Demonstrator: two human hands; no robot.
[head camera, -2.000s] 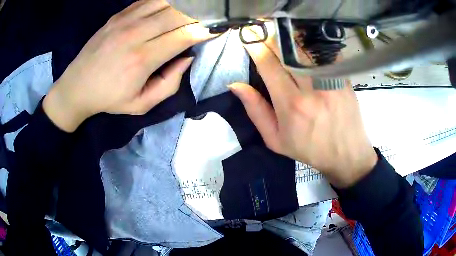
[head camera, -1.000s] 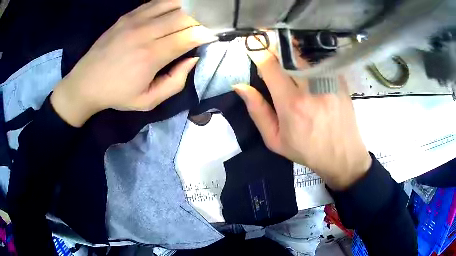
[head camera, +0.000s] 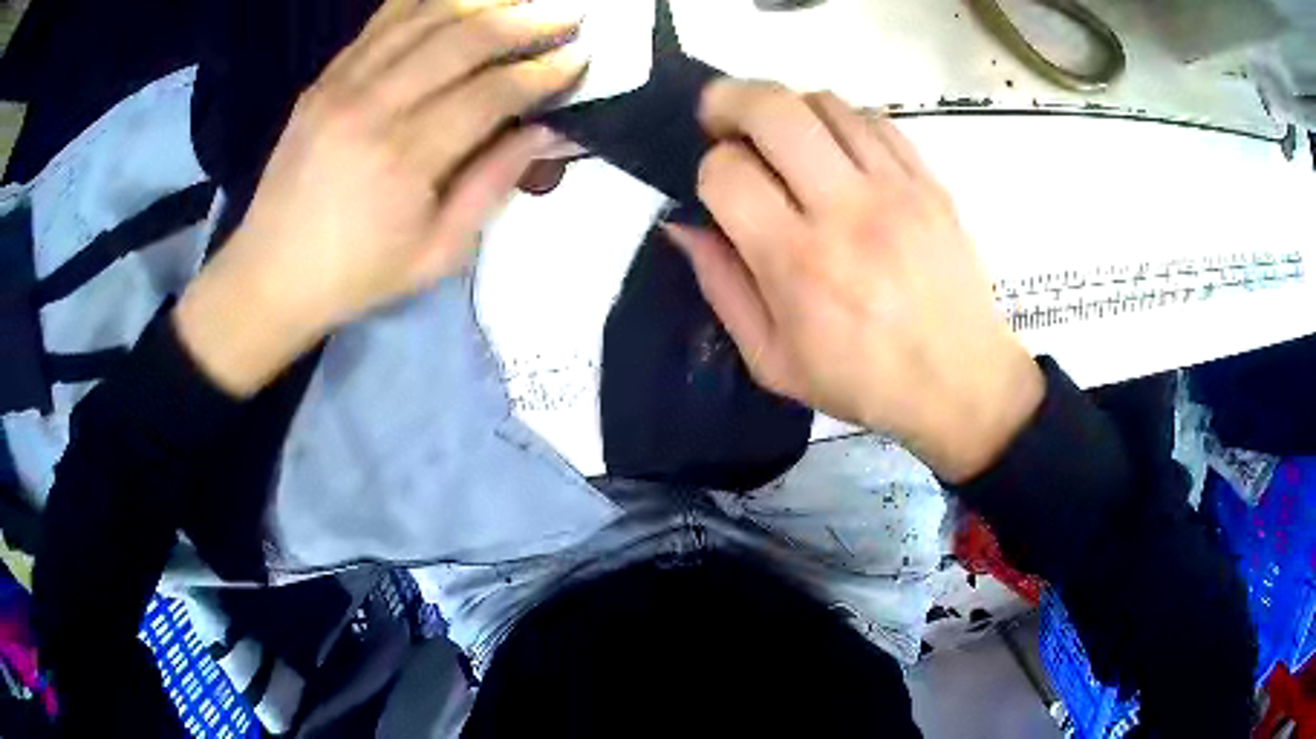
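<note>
The garment cloth, black with a grey-blue inner side (head camera: 411, 433), lies over the white machine bed (head camera: 1111, 217) and hangs over its front edge. My left hand (head camera: 383, 166) is at the upper left, fingers bent on the cloth's upper part. My right hand (head camera: 852, 267) is right of centre, thumb and fingers gripping the black cloth. A black piece (head camera: 693, 383) hangs below my right thumb, over the bed edge. The ends of some left fingers are blurred by glare. The machine head and needle are not in view.
A gold-brown loop handle (head camera: 1061, 44) lies on the bed at the upper right. Printed ruler marks run along the bed. More grey-blue cloth with black strips (head camera: 123, 260) is at the left. Blue baskets stand low left (head camera: 195, 664) and low right (head camera: 1082, 664). Pale jeans (head camera: 852, 527) are below.
The view has shifted, and the machine head has left the picture. My right fingers have bent in and grip the black cloth. The black piece now shows higher in the picture and more folded.
</note>
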